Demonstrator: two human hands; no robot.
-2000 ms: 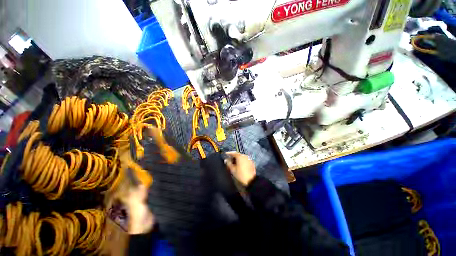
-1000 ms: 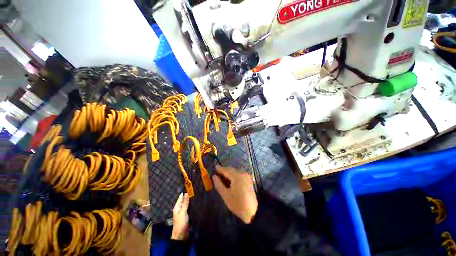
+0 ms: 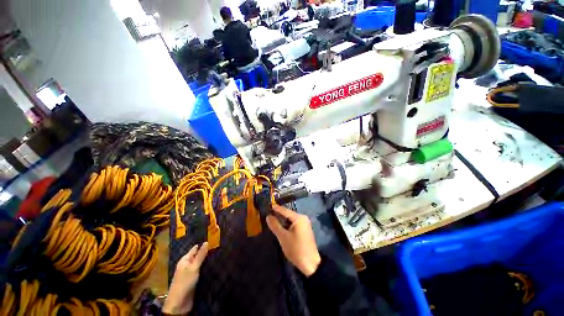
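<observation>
A dark checked bag panel [image 3: 229, 271] lies left of and below the machine head, with yellow-orange handles [image 3: 252, 213] at its upper edge. My left hand [image 3: 184, 279] holds the panel's left side by a handle tab [image 3: 213, 236]. My right hand [image 3: 295, 239] pinches the panel's upper right edge, just below the needle and presser foot area [image 3: 272, 166]. The cylinder arm [image 3: 346, 177] points left towards the panel. More orange handles [image 3: 193, 191] lie behind it. Whether the edge is under the presser foot is hidden.
Stacked handled panels [image 3: 93, 241] fill the left. A blue crate [image 3: 408, 262] with dark pieces stands lower right. The white sewing machine [image 3: 346, 92] stands on a worn white table [image 3: 488, 148]. Camouflage-like fabric [image 3: 145, 145] lies behind. A person [image 3: 238, 43] sits in the background.
The view has tilted up, showing the handwheel and workshop. Both hands have moved the panel up to the needle area; my right hand now pinches its upper edge.
</observation>
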